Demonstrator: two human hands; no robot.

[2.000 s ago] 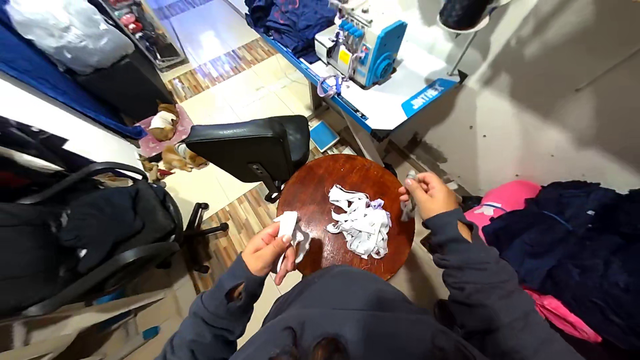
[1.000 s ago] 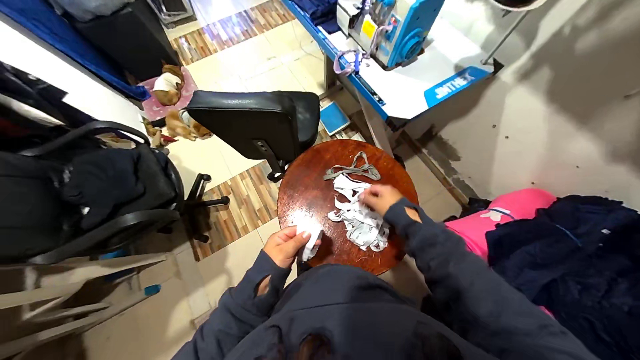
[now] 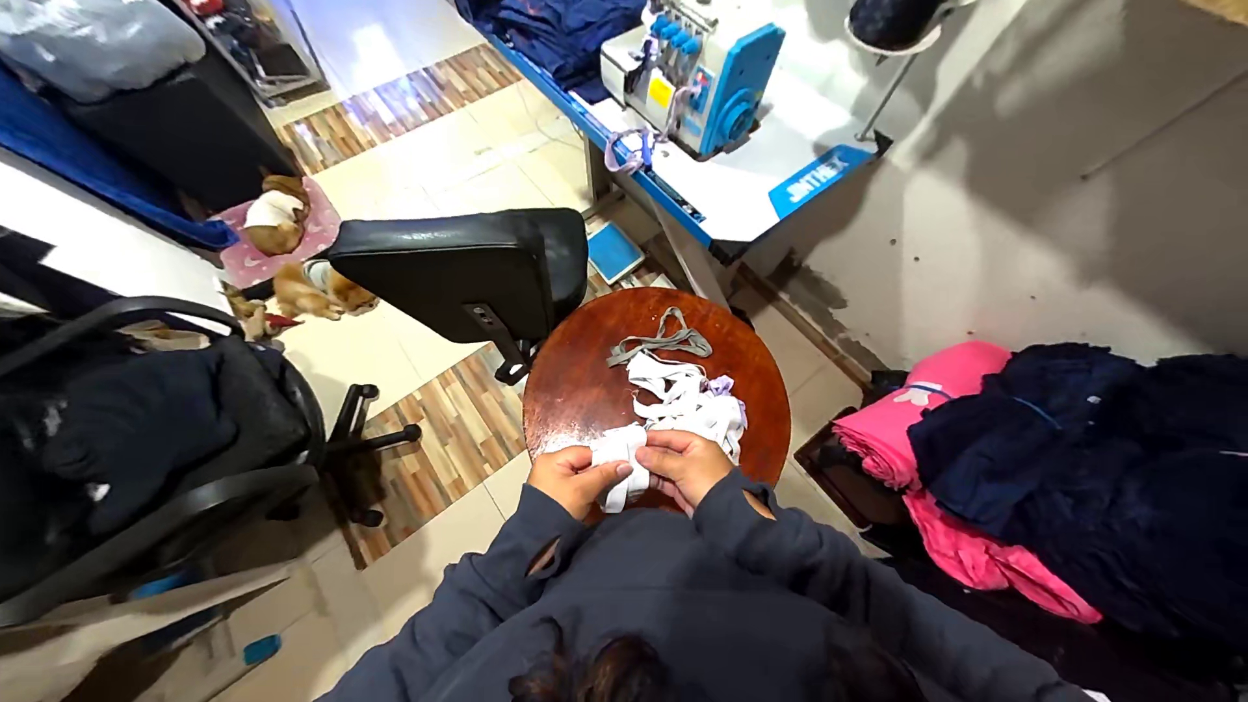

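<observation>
Both hands are together over the near edge of a round wooden stool top point(image 3: 575, 390). My left hand point(image 3: 575, 478) pinches a white elastic band point(image 3: 622, 448) between thumb and fingers. From the other side my right hand point(image 3: 686, 466) grips the same band, whose lower end hangs in a loop. Just beyond my hands lies a tangled pile of white bands point(image 3: 697, 395) with a small lilac piece point(image 3: 721, 386) at its right. A grey-green strip point(image 3: 668, 341) rests in loops at the pile's far side.
A black chair point(image 3: 468, 263) stands beyond the stool at left, an office chair point(image 3: 292, 429) farther left. A serger point(image 3: 692, 88) sits on a blue-edged table point(image 3: 751, 210). Dark clothing point(image 3: 1072, 458) and pink fabric point(image 3: 951, 390) are heaped at right. Dogs point(image 3: 278, 219) lie on the floor.
The grey-green strip, held in my right hand two seconds ago, now lies on the stool. My right hand has moved from there across the pile to the white band at my left hand.
</observation>
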